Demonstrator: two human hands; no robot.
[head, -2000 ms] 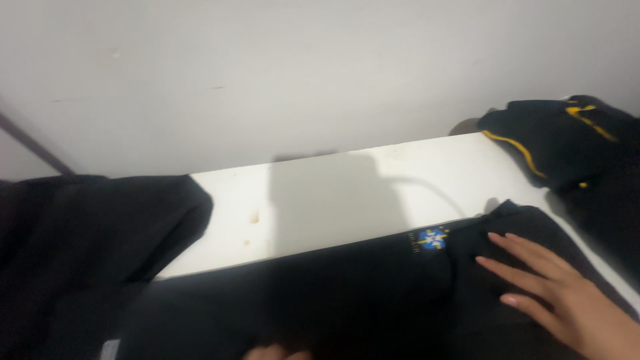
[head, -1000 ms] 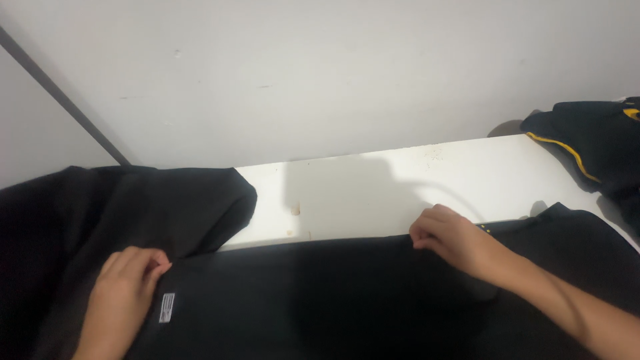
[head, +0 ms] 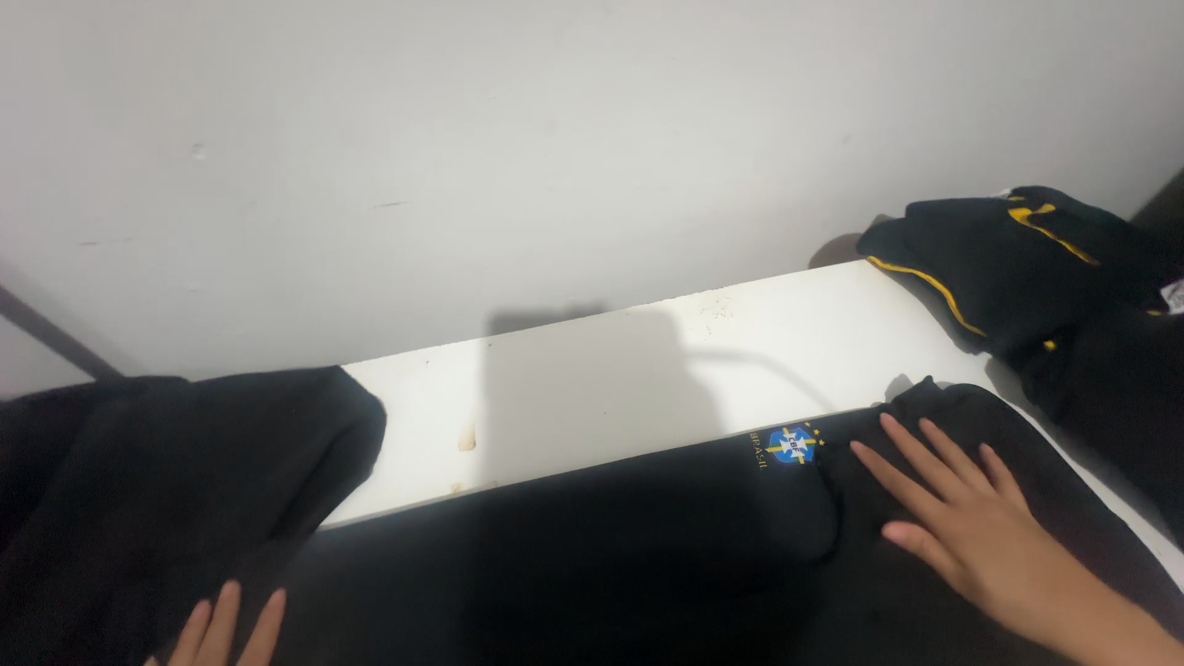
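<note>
Black fabric trousers or a similar garment (head: 573,555) lie spread along the near side of a white table (head: 777,314). A blue and yellow embroidered crest (head: 792,446) with small stars shows near the garment's far edge. My right hand (head: 980,527) rests flat on the cloth just right of the crest, fingers spread. At the bottom left, my left hand (head: 217,634) lies on the black cloth with its fingers apart; only the fingers show, and the palm is out of frame. Neither hand grips anything.
Another black cloth part (head: 305,425) extends over the table's left end. Dark garments with yellow trim (head: 999,268) are heaped at the back right, close to the pale wall (head: 555,139). A shadow falls across the table's middle.
My right hand has moved right from the garment's far edge, its pinched fingers now spread flat, and the crest shows again. My left hand has come away from the far edge, toward me.
</note>
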